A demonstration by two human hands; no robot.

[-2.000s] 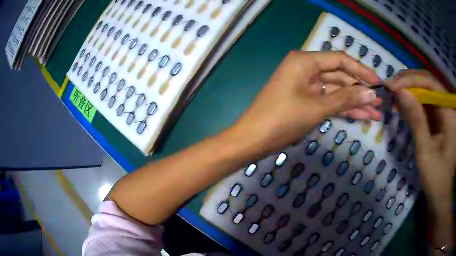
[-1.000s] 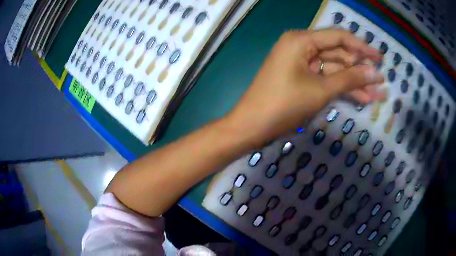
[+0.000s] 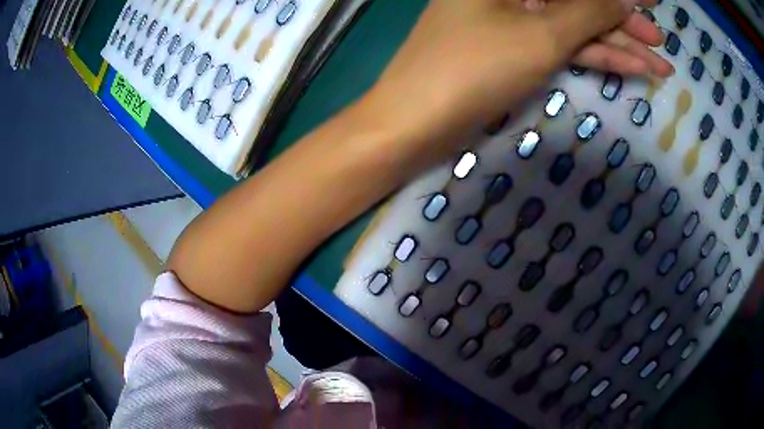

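Note:
My left hand reaches in from the lower left over the upper part of the working tray. The top edge of the picture cuts off part of this hand, so I cannot tell whether its fingertips hold anything. The white tray carries rows of small dark oblong parts with pale rims, some glaring white. Tan dumbbell-shaped empty pockets show to the right below my fingers. My right hand is not in view.
Another tray stack, partly filled, stands at the upper left beside a green label. A thick pile of brown-edged boards is at the far upper left. Blue tape edges the green mat.
My right hand and its yellow tool were in view two seconds ago and are gone. The view has shifted, so the trays and my left hand sit higher in the picture.

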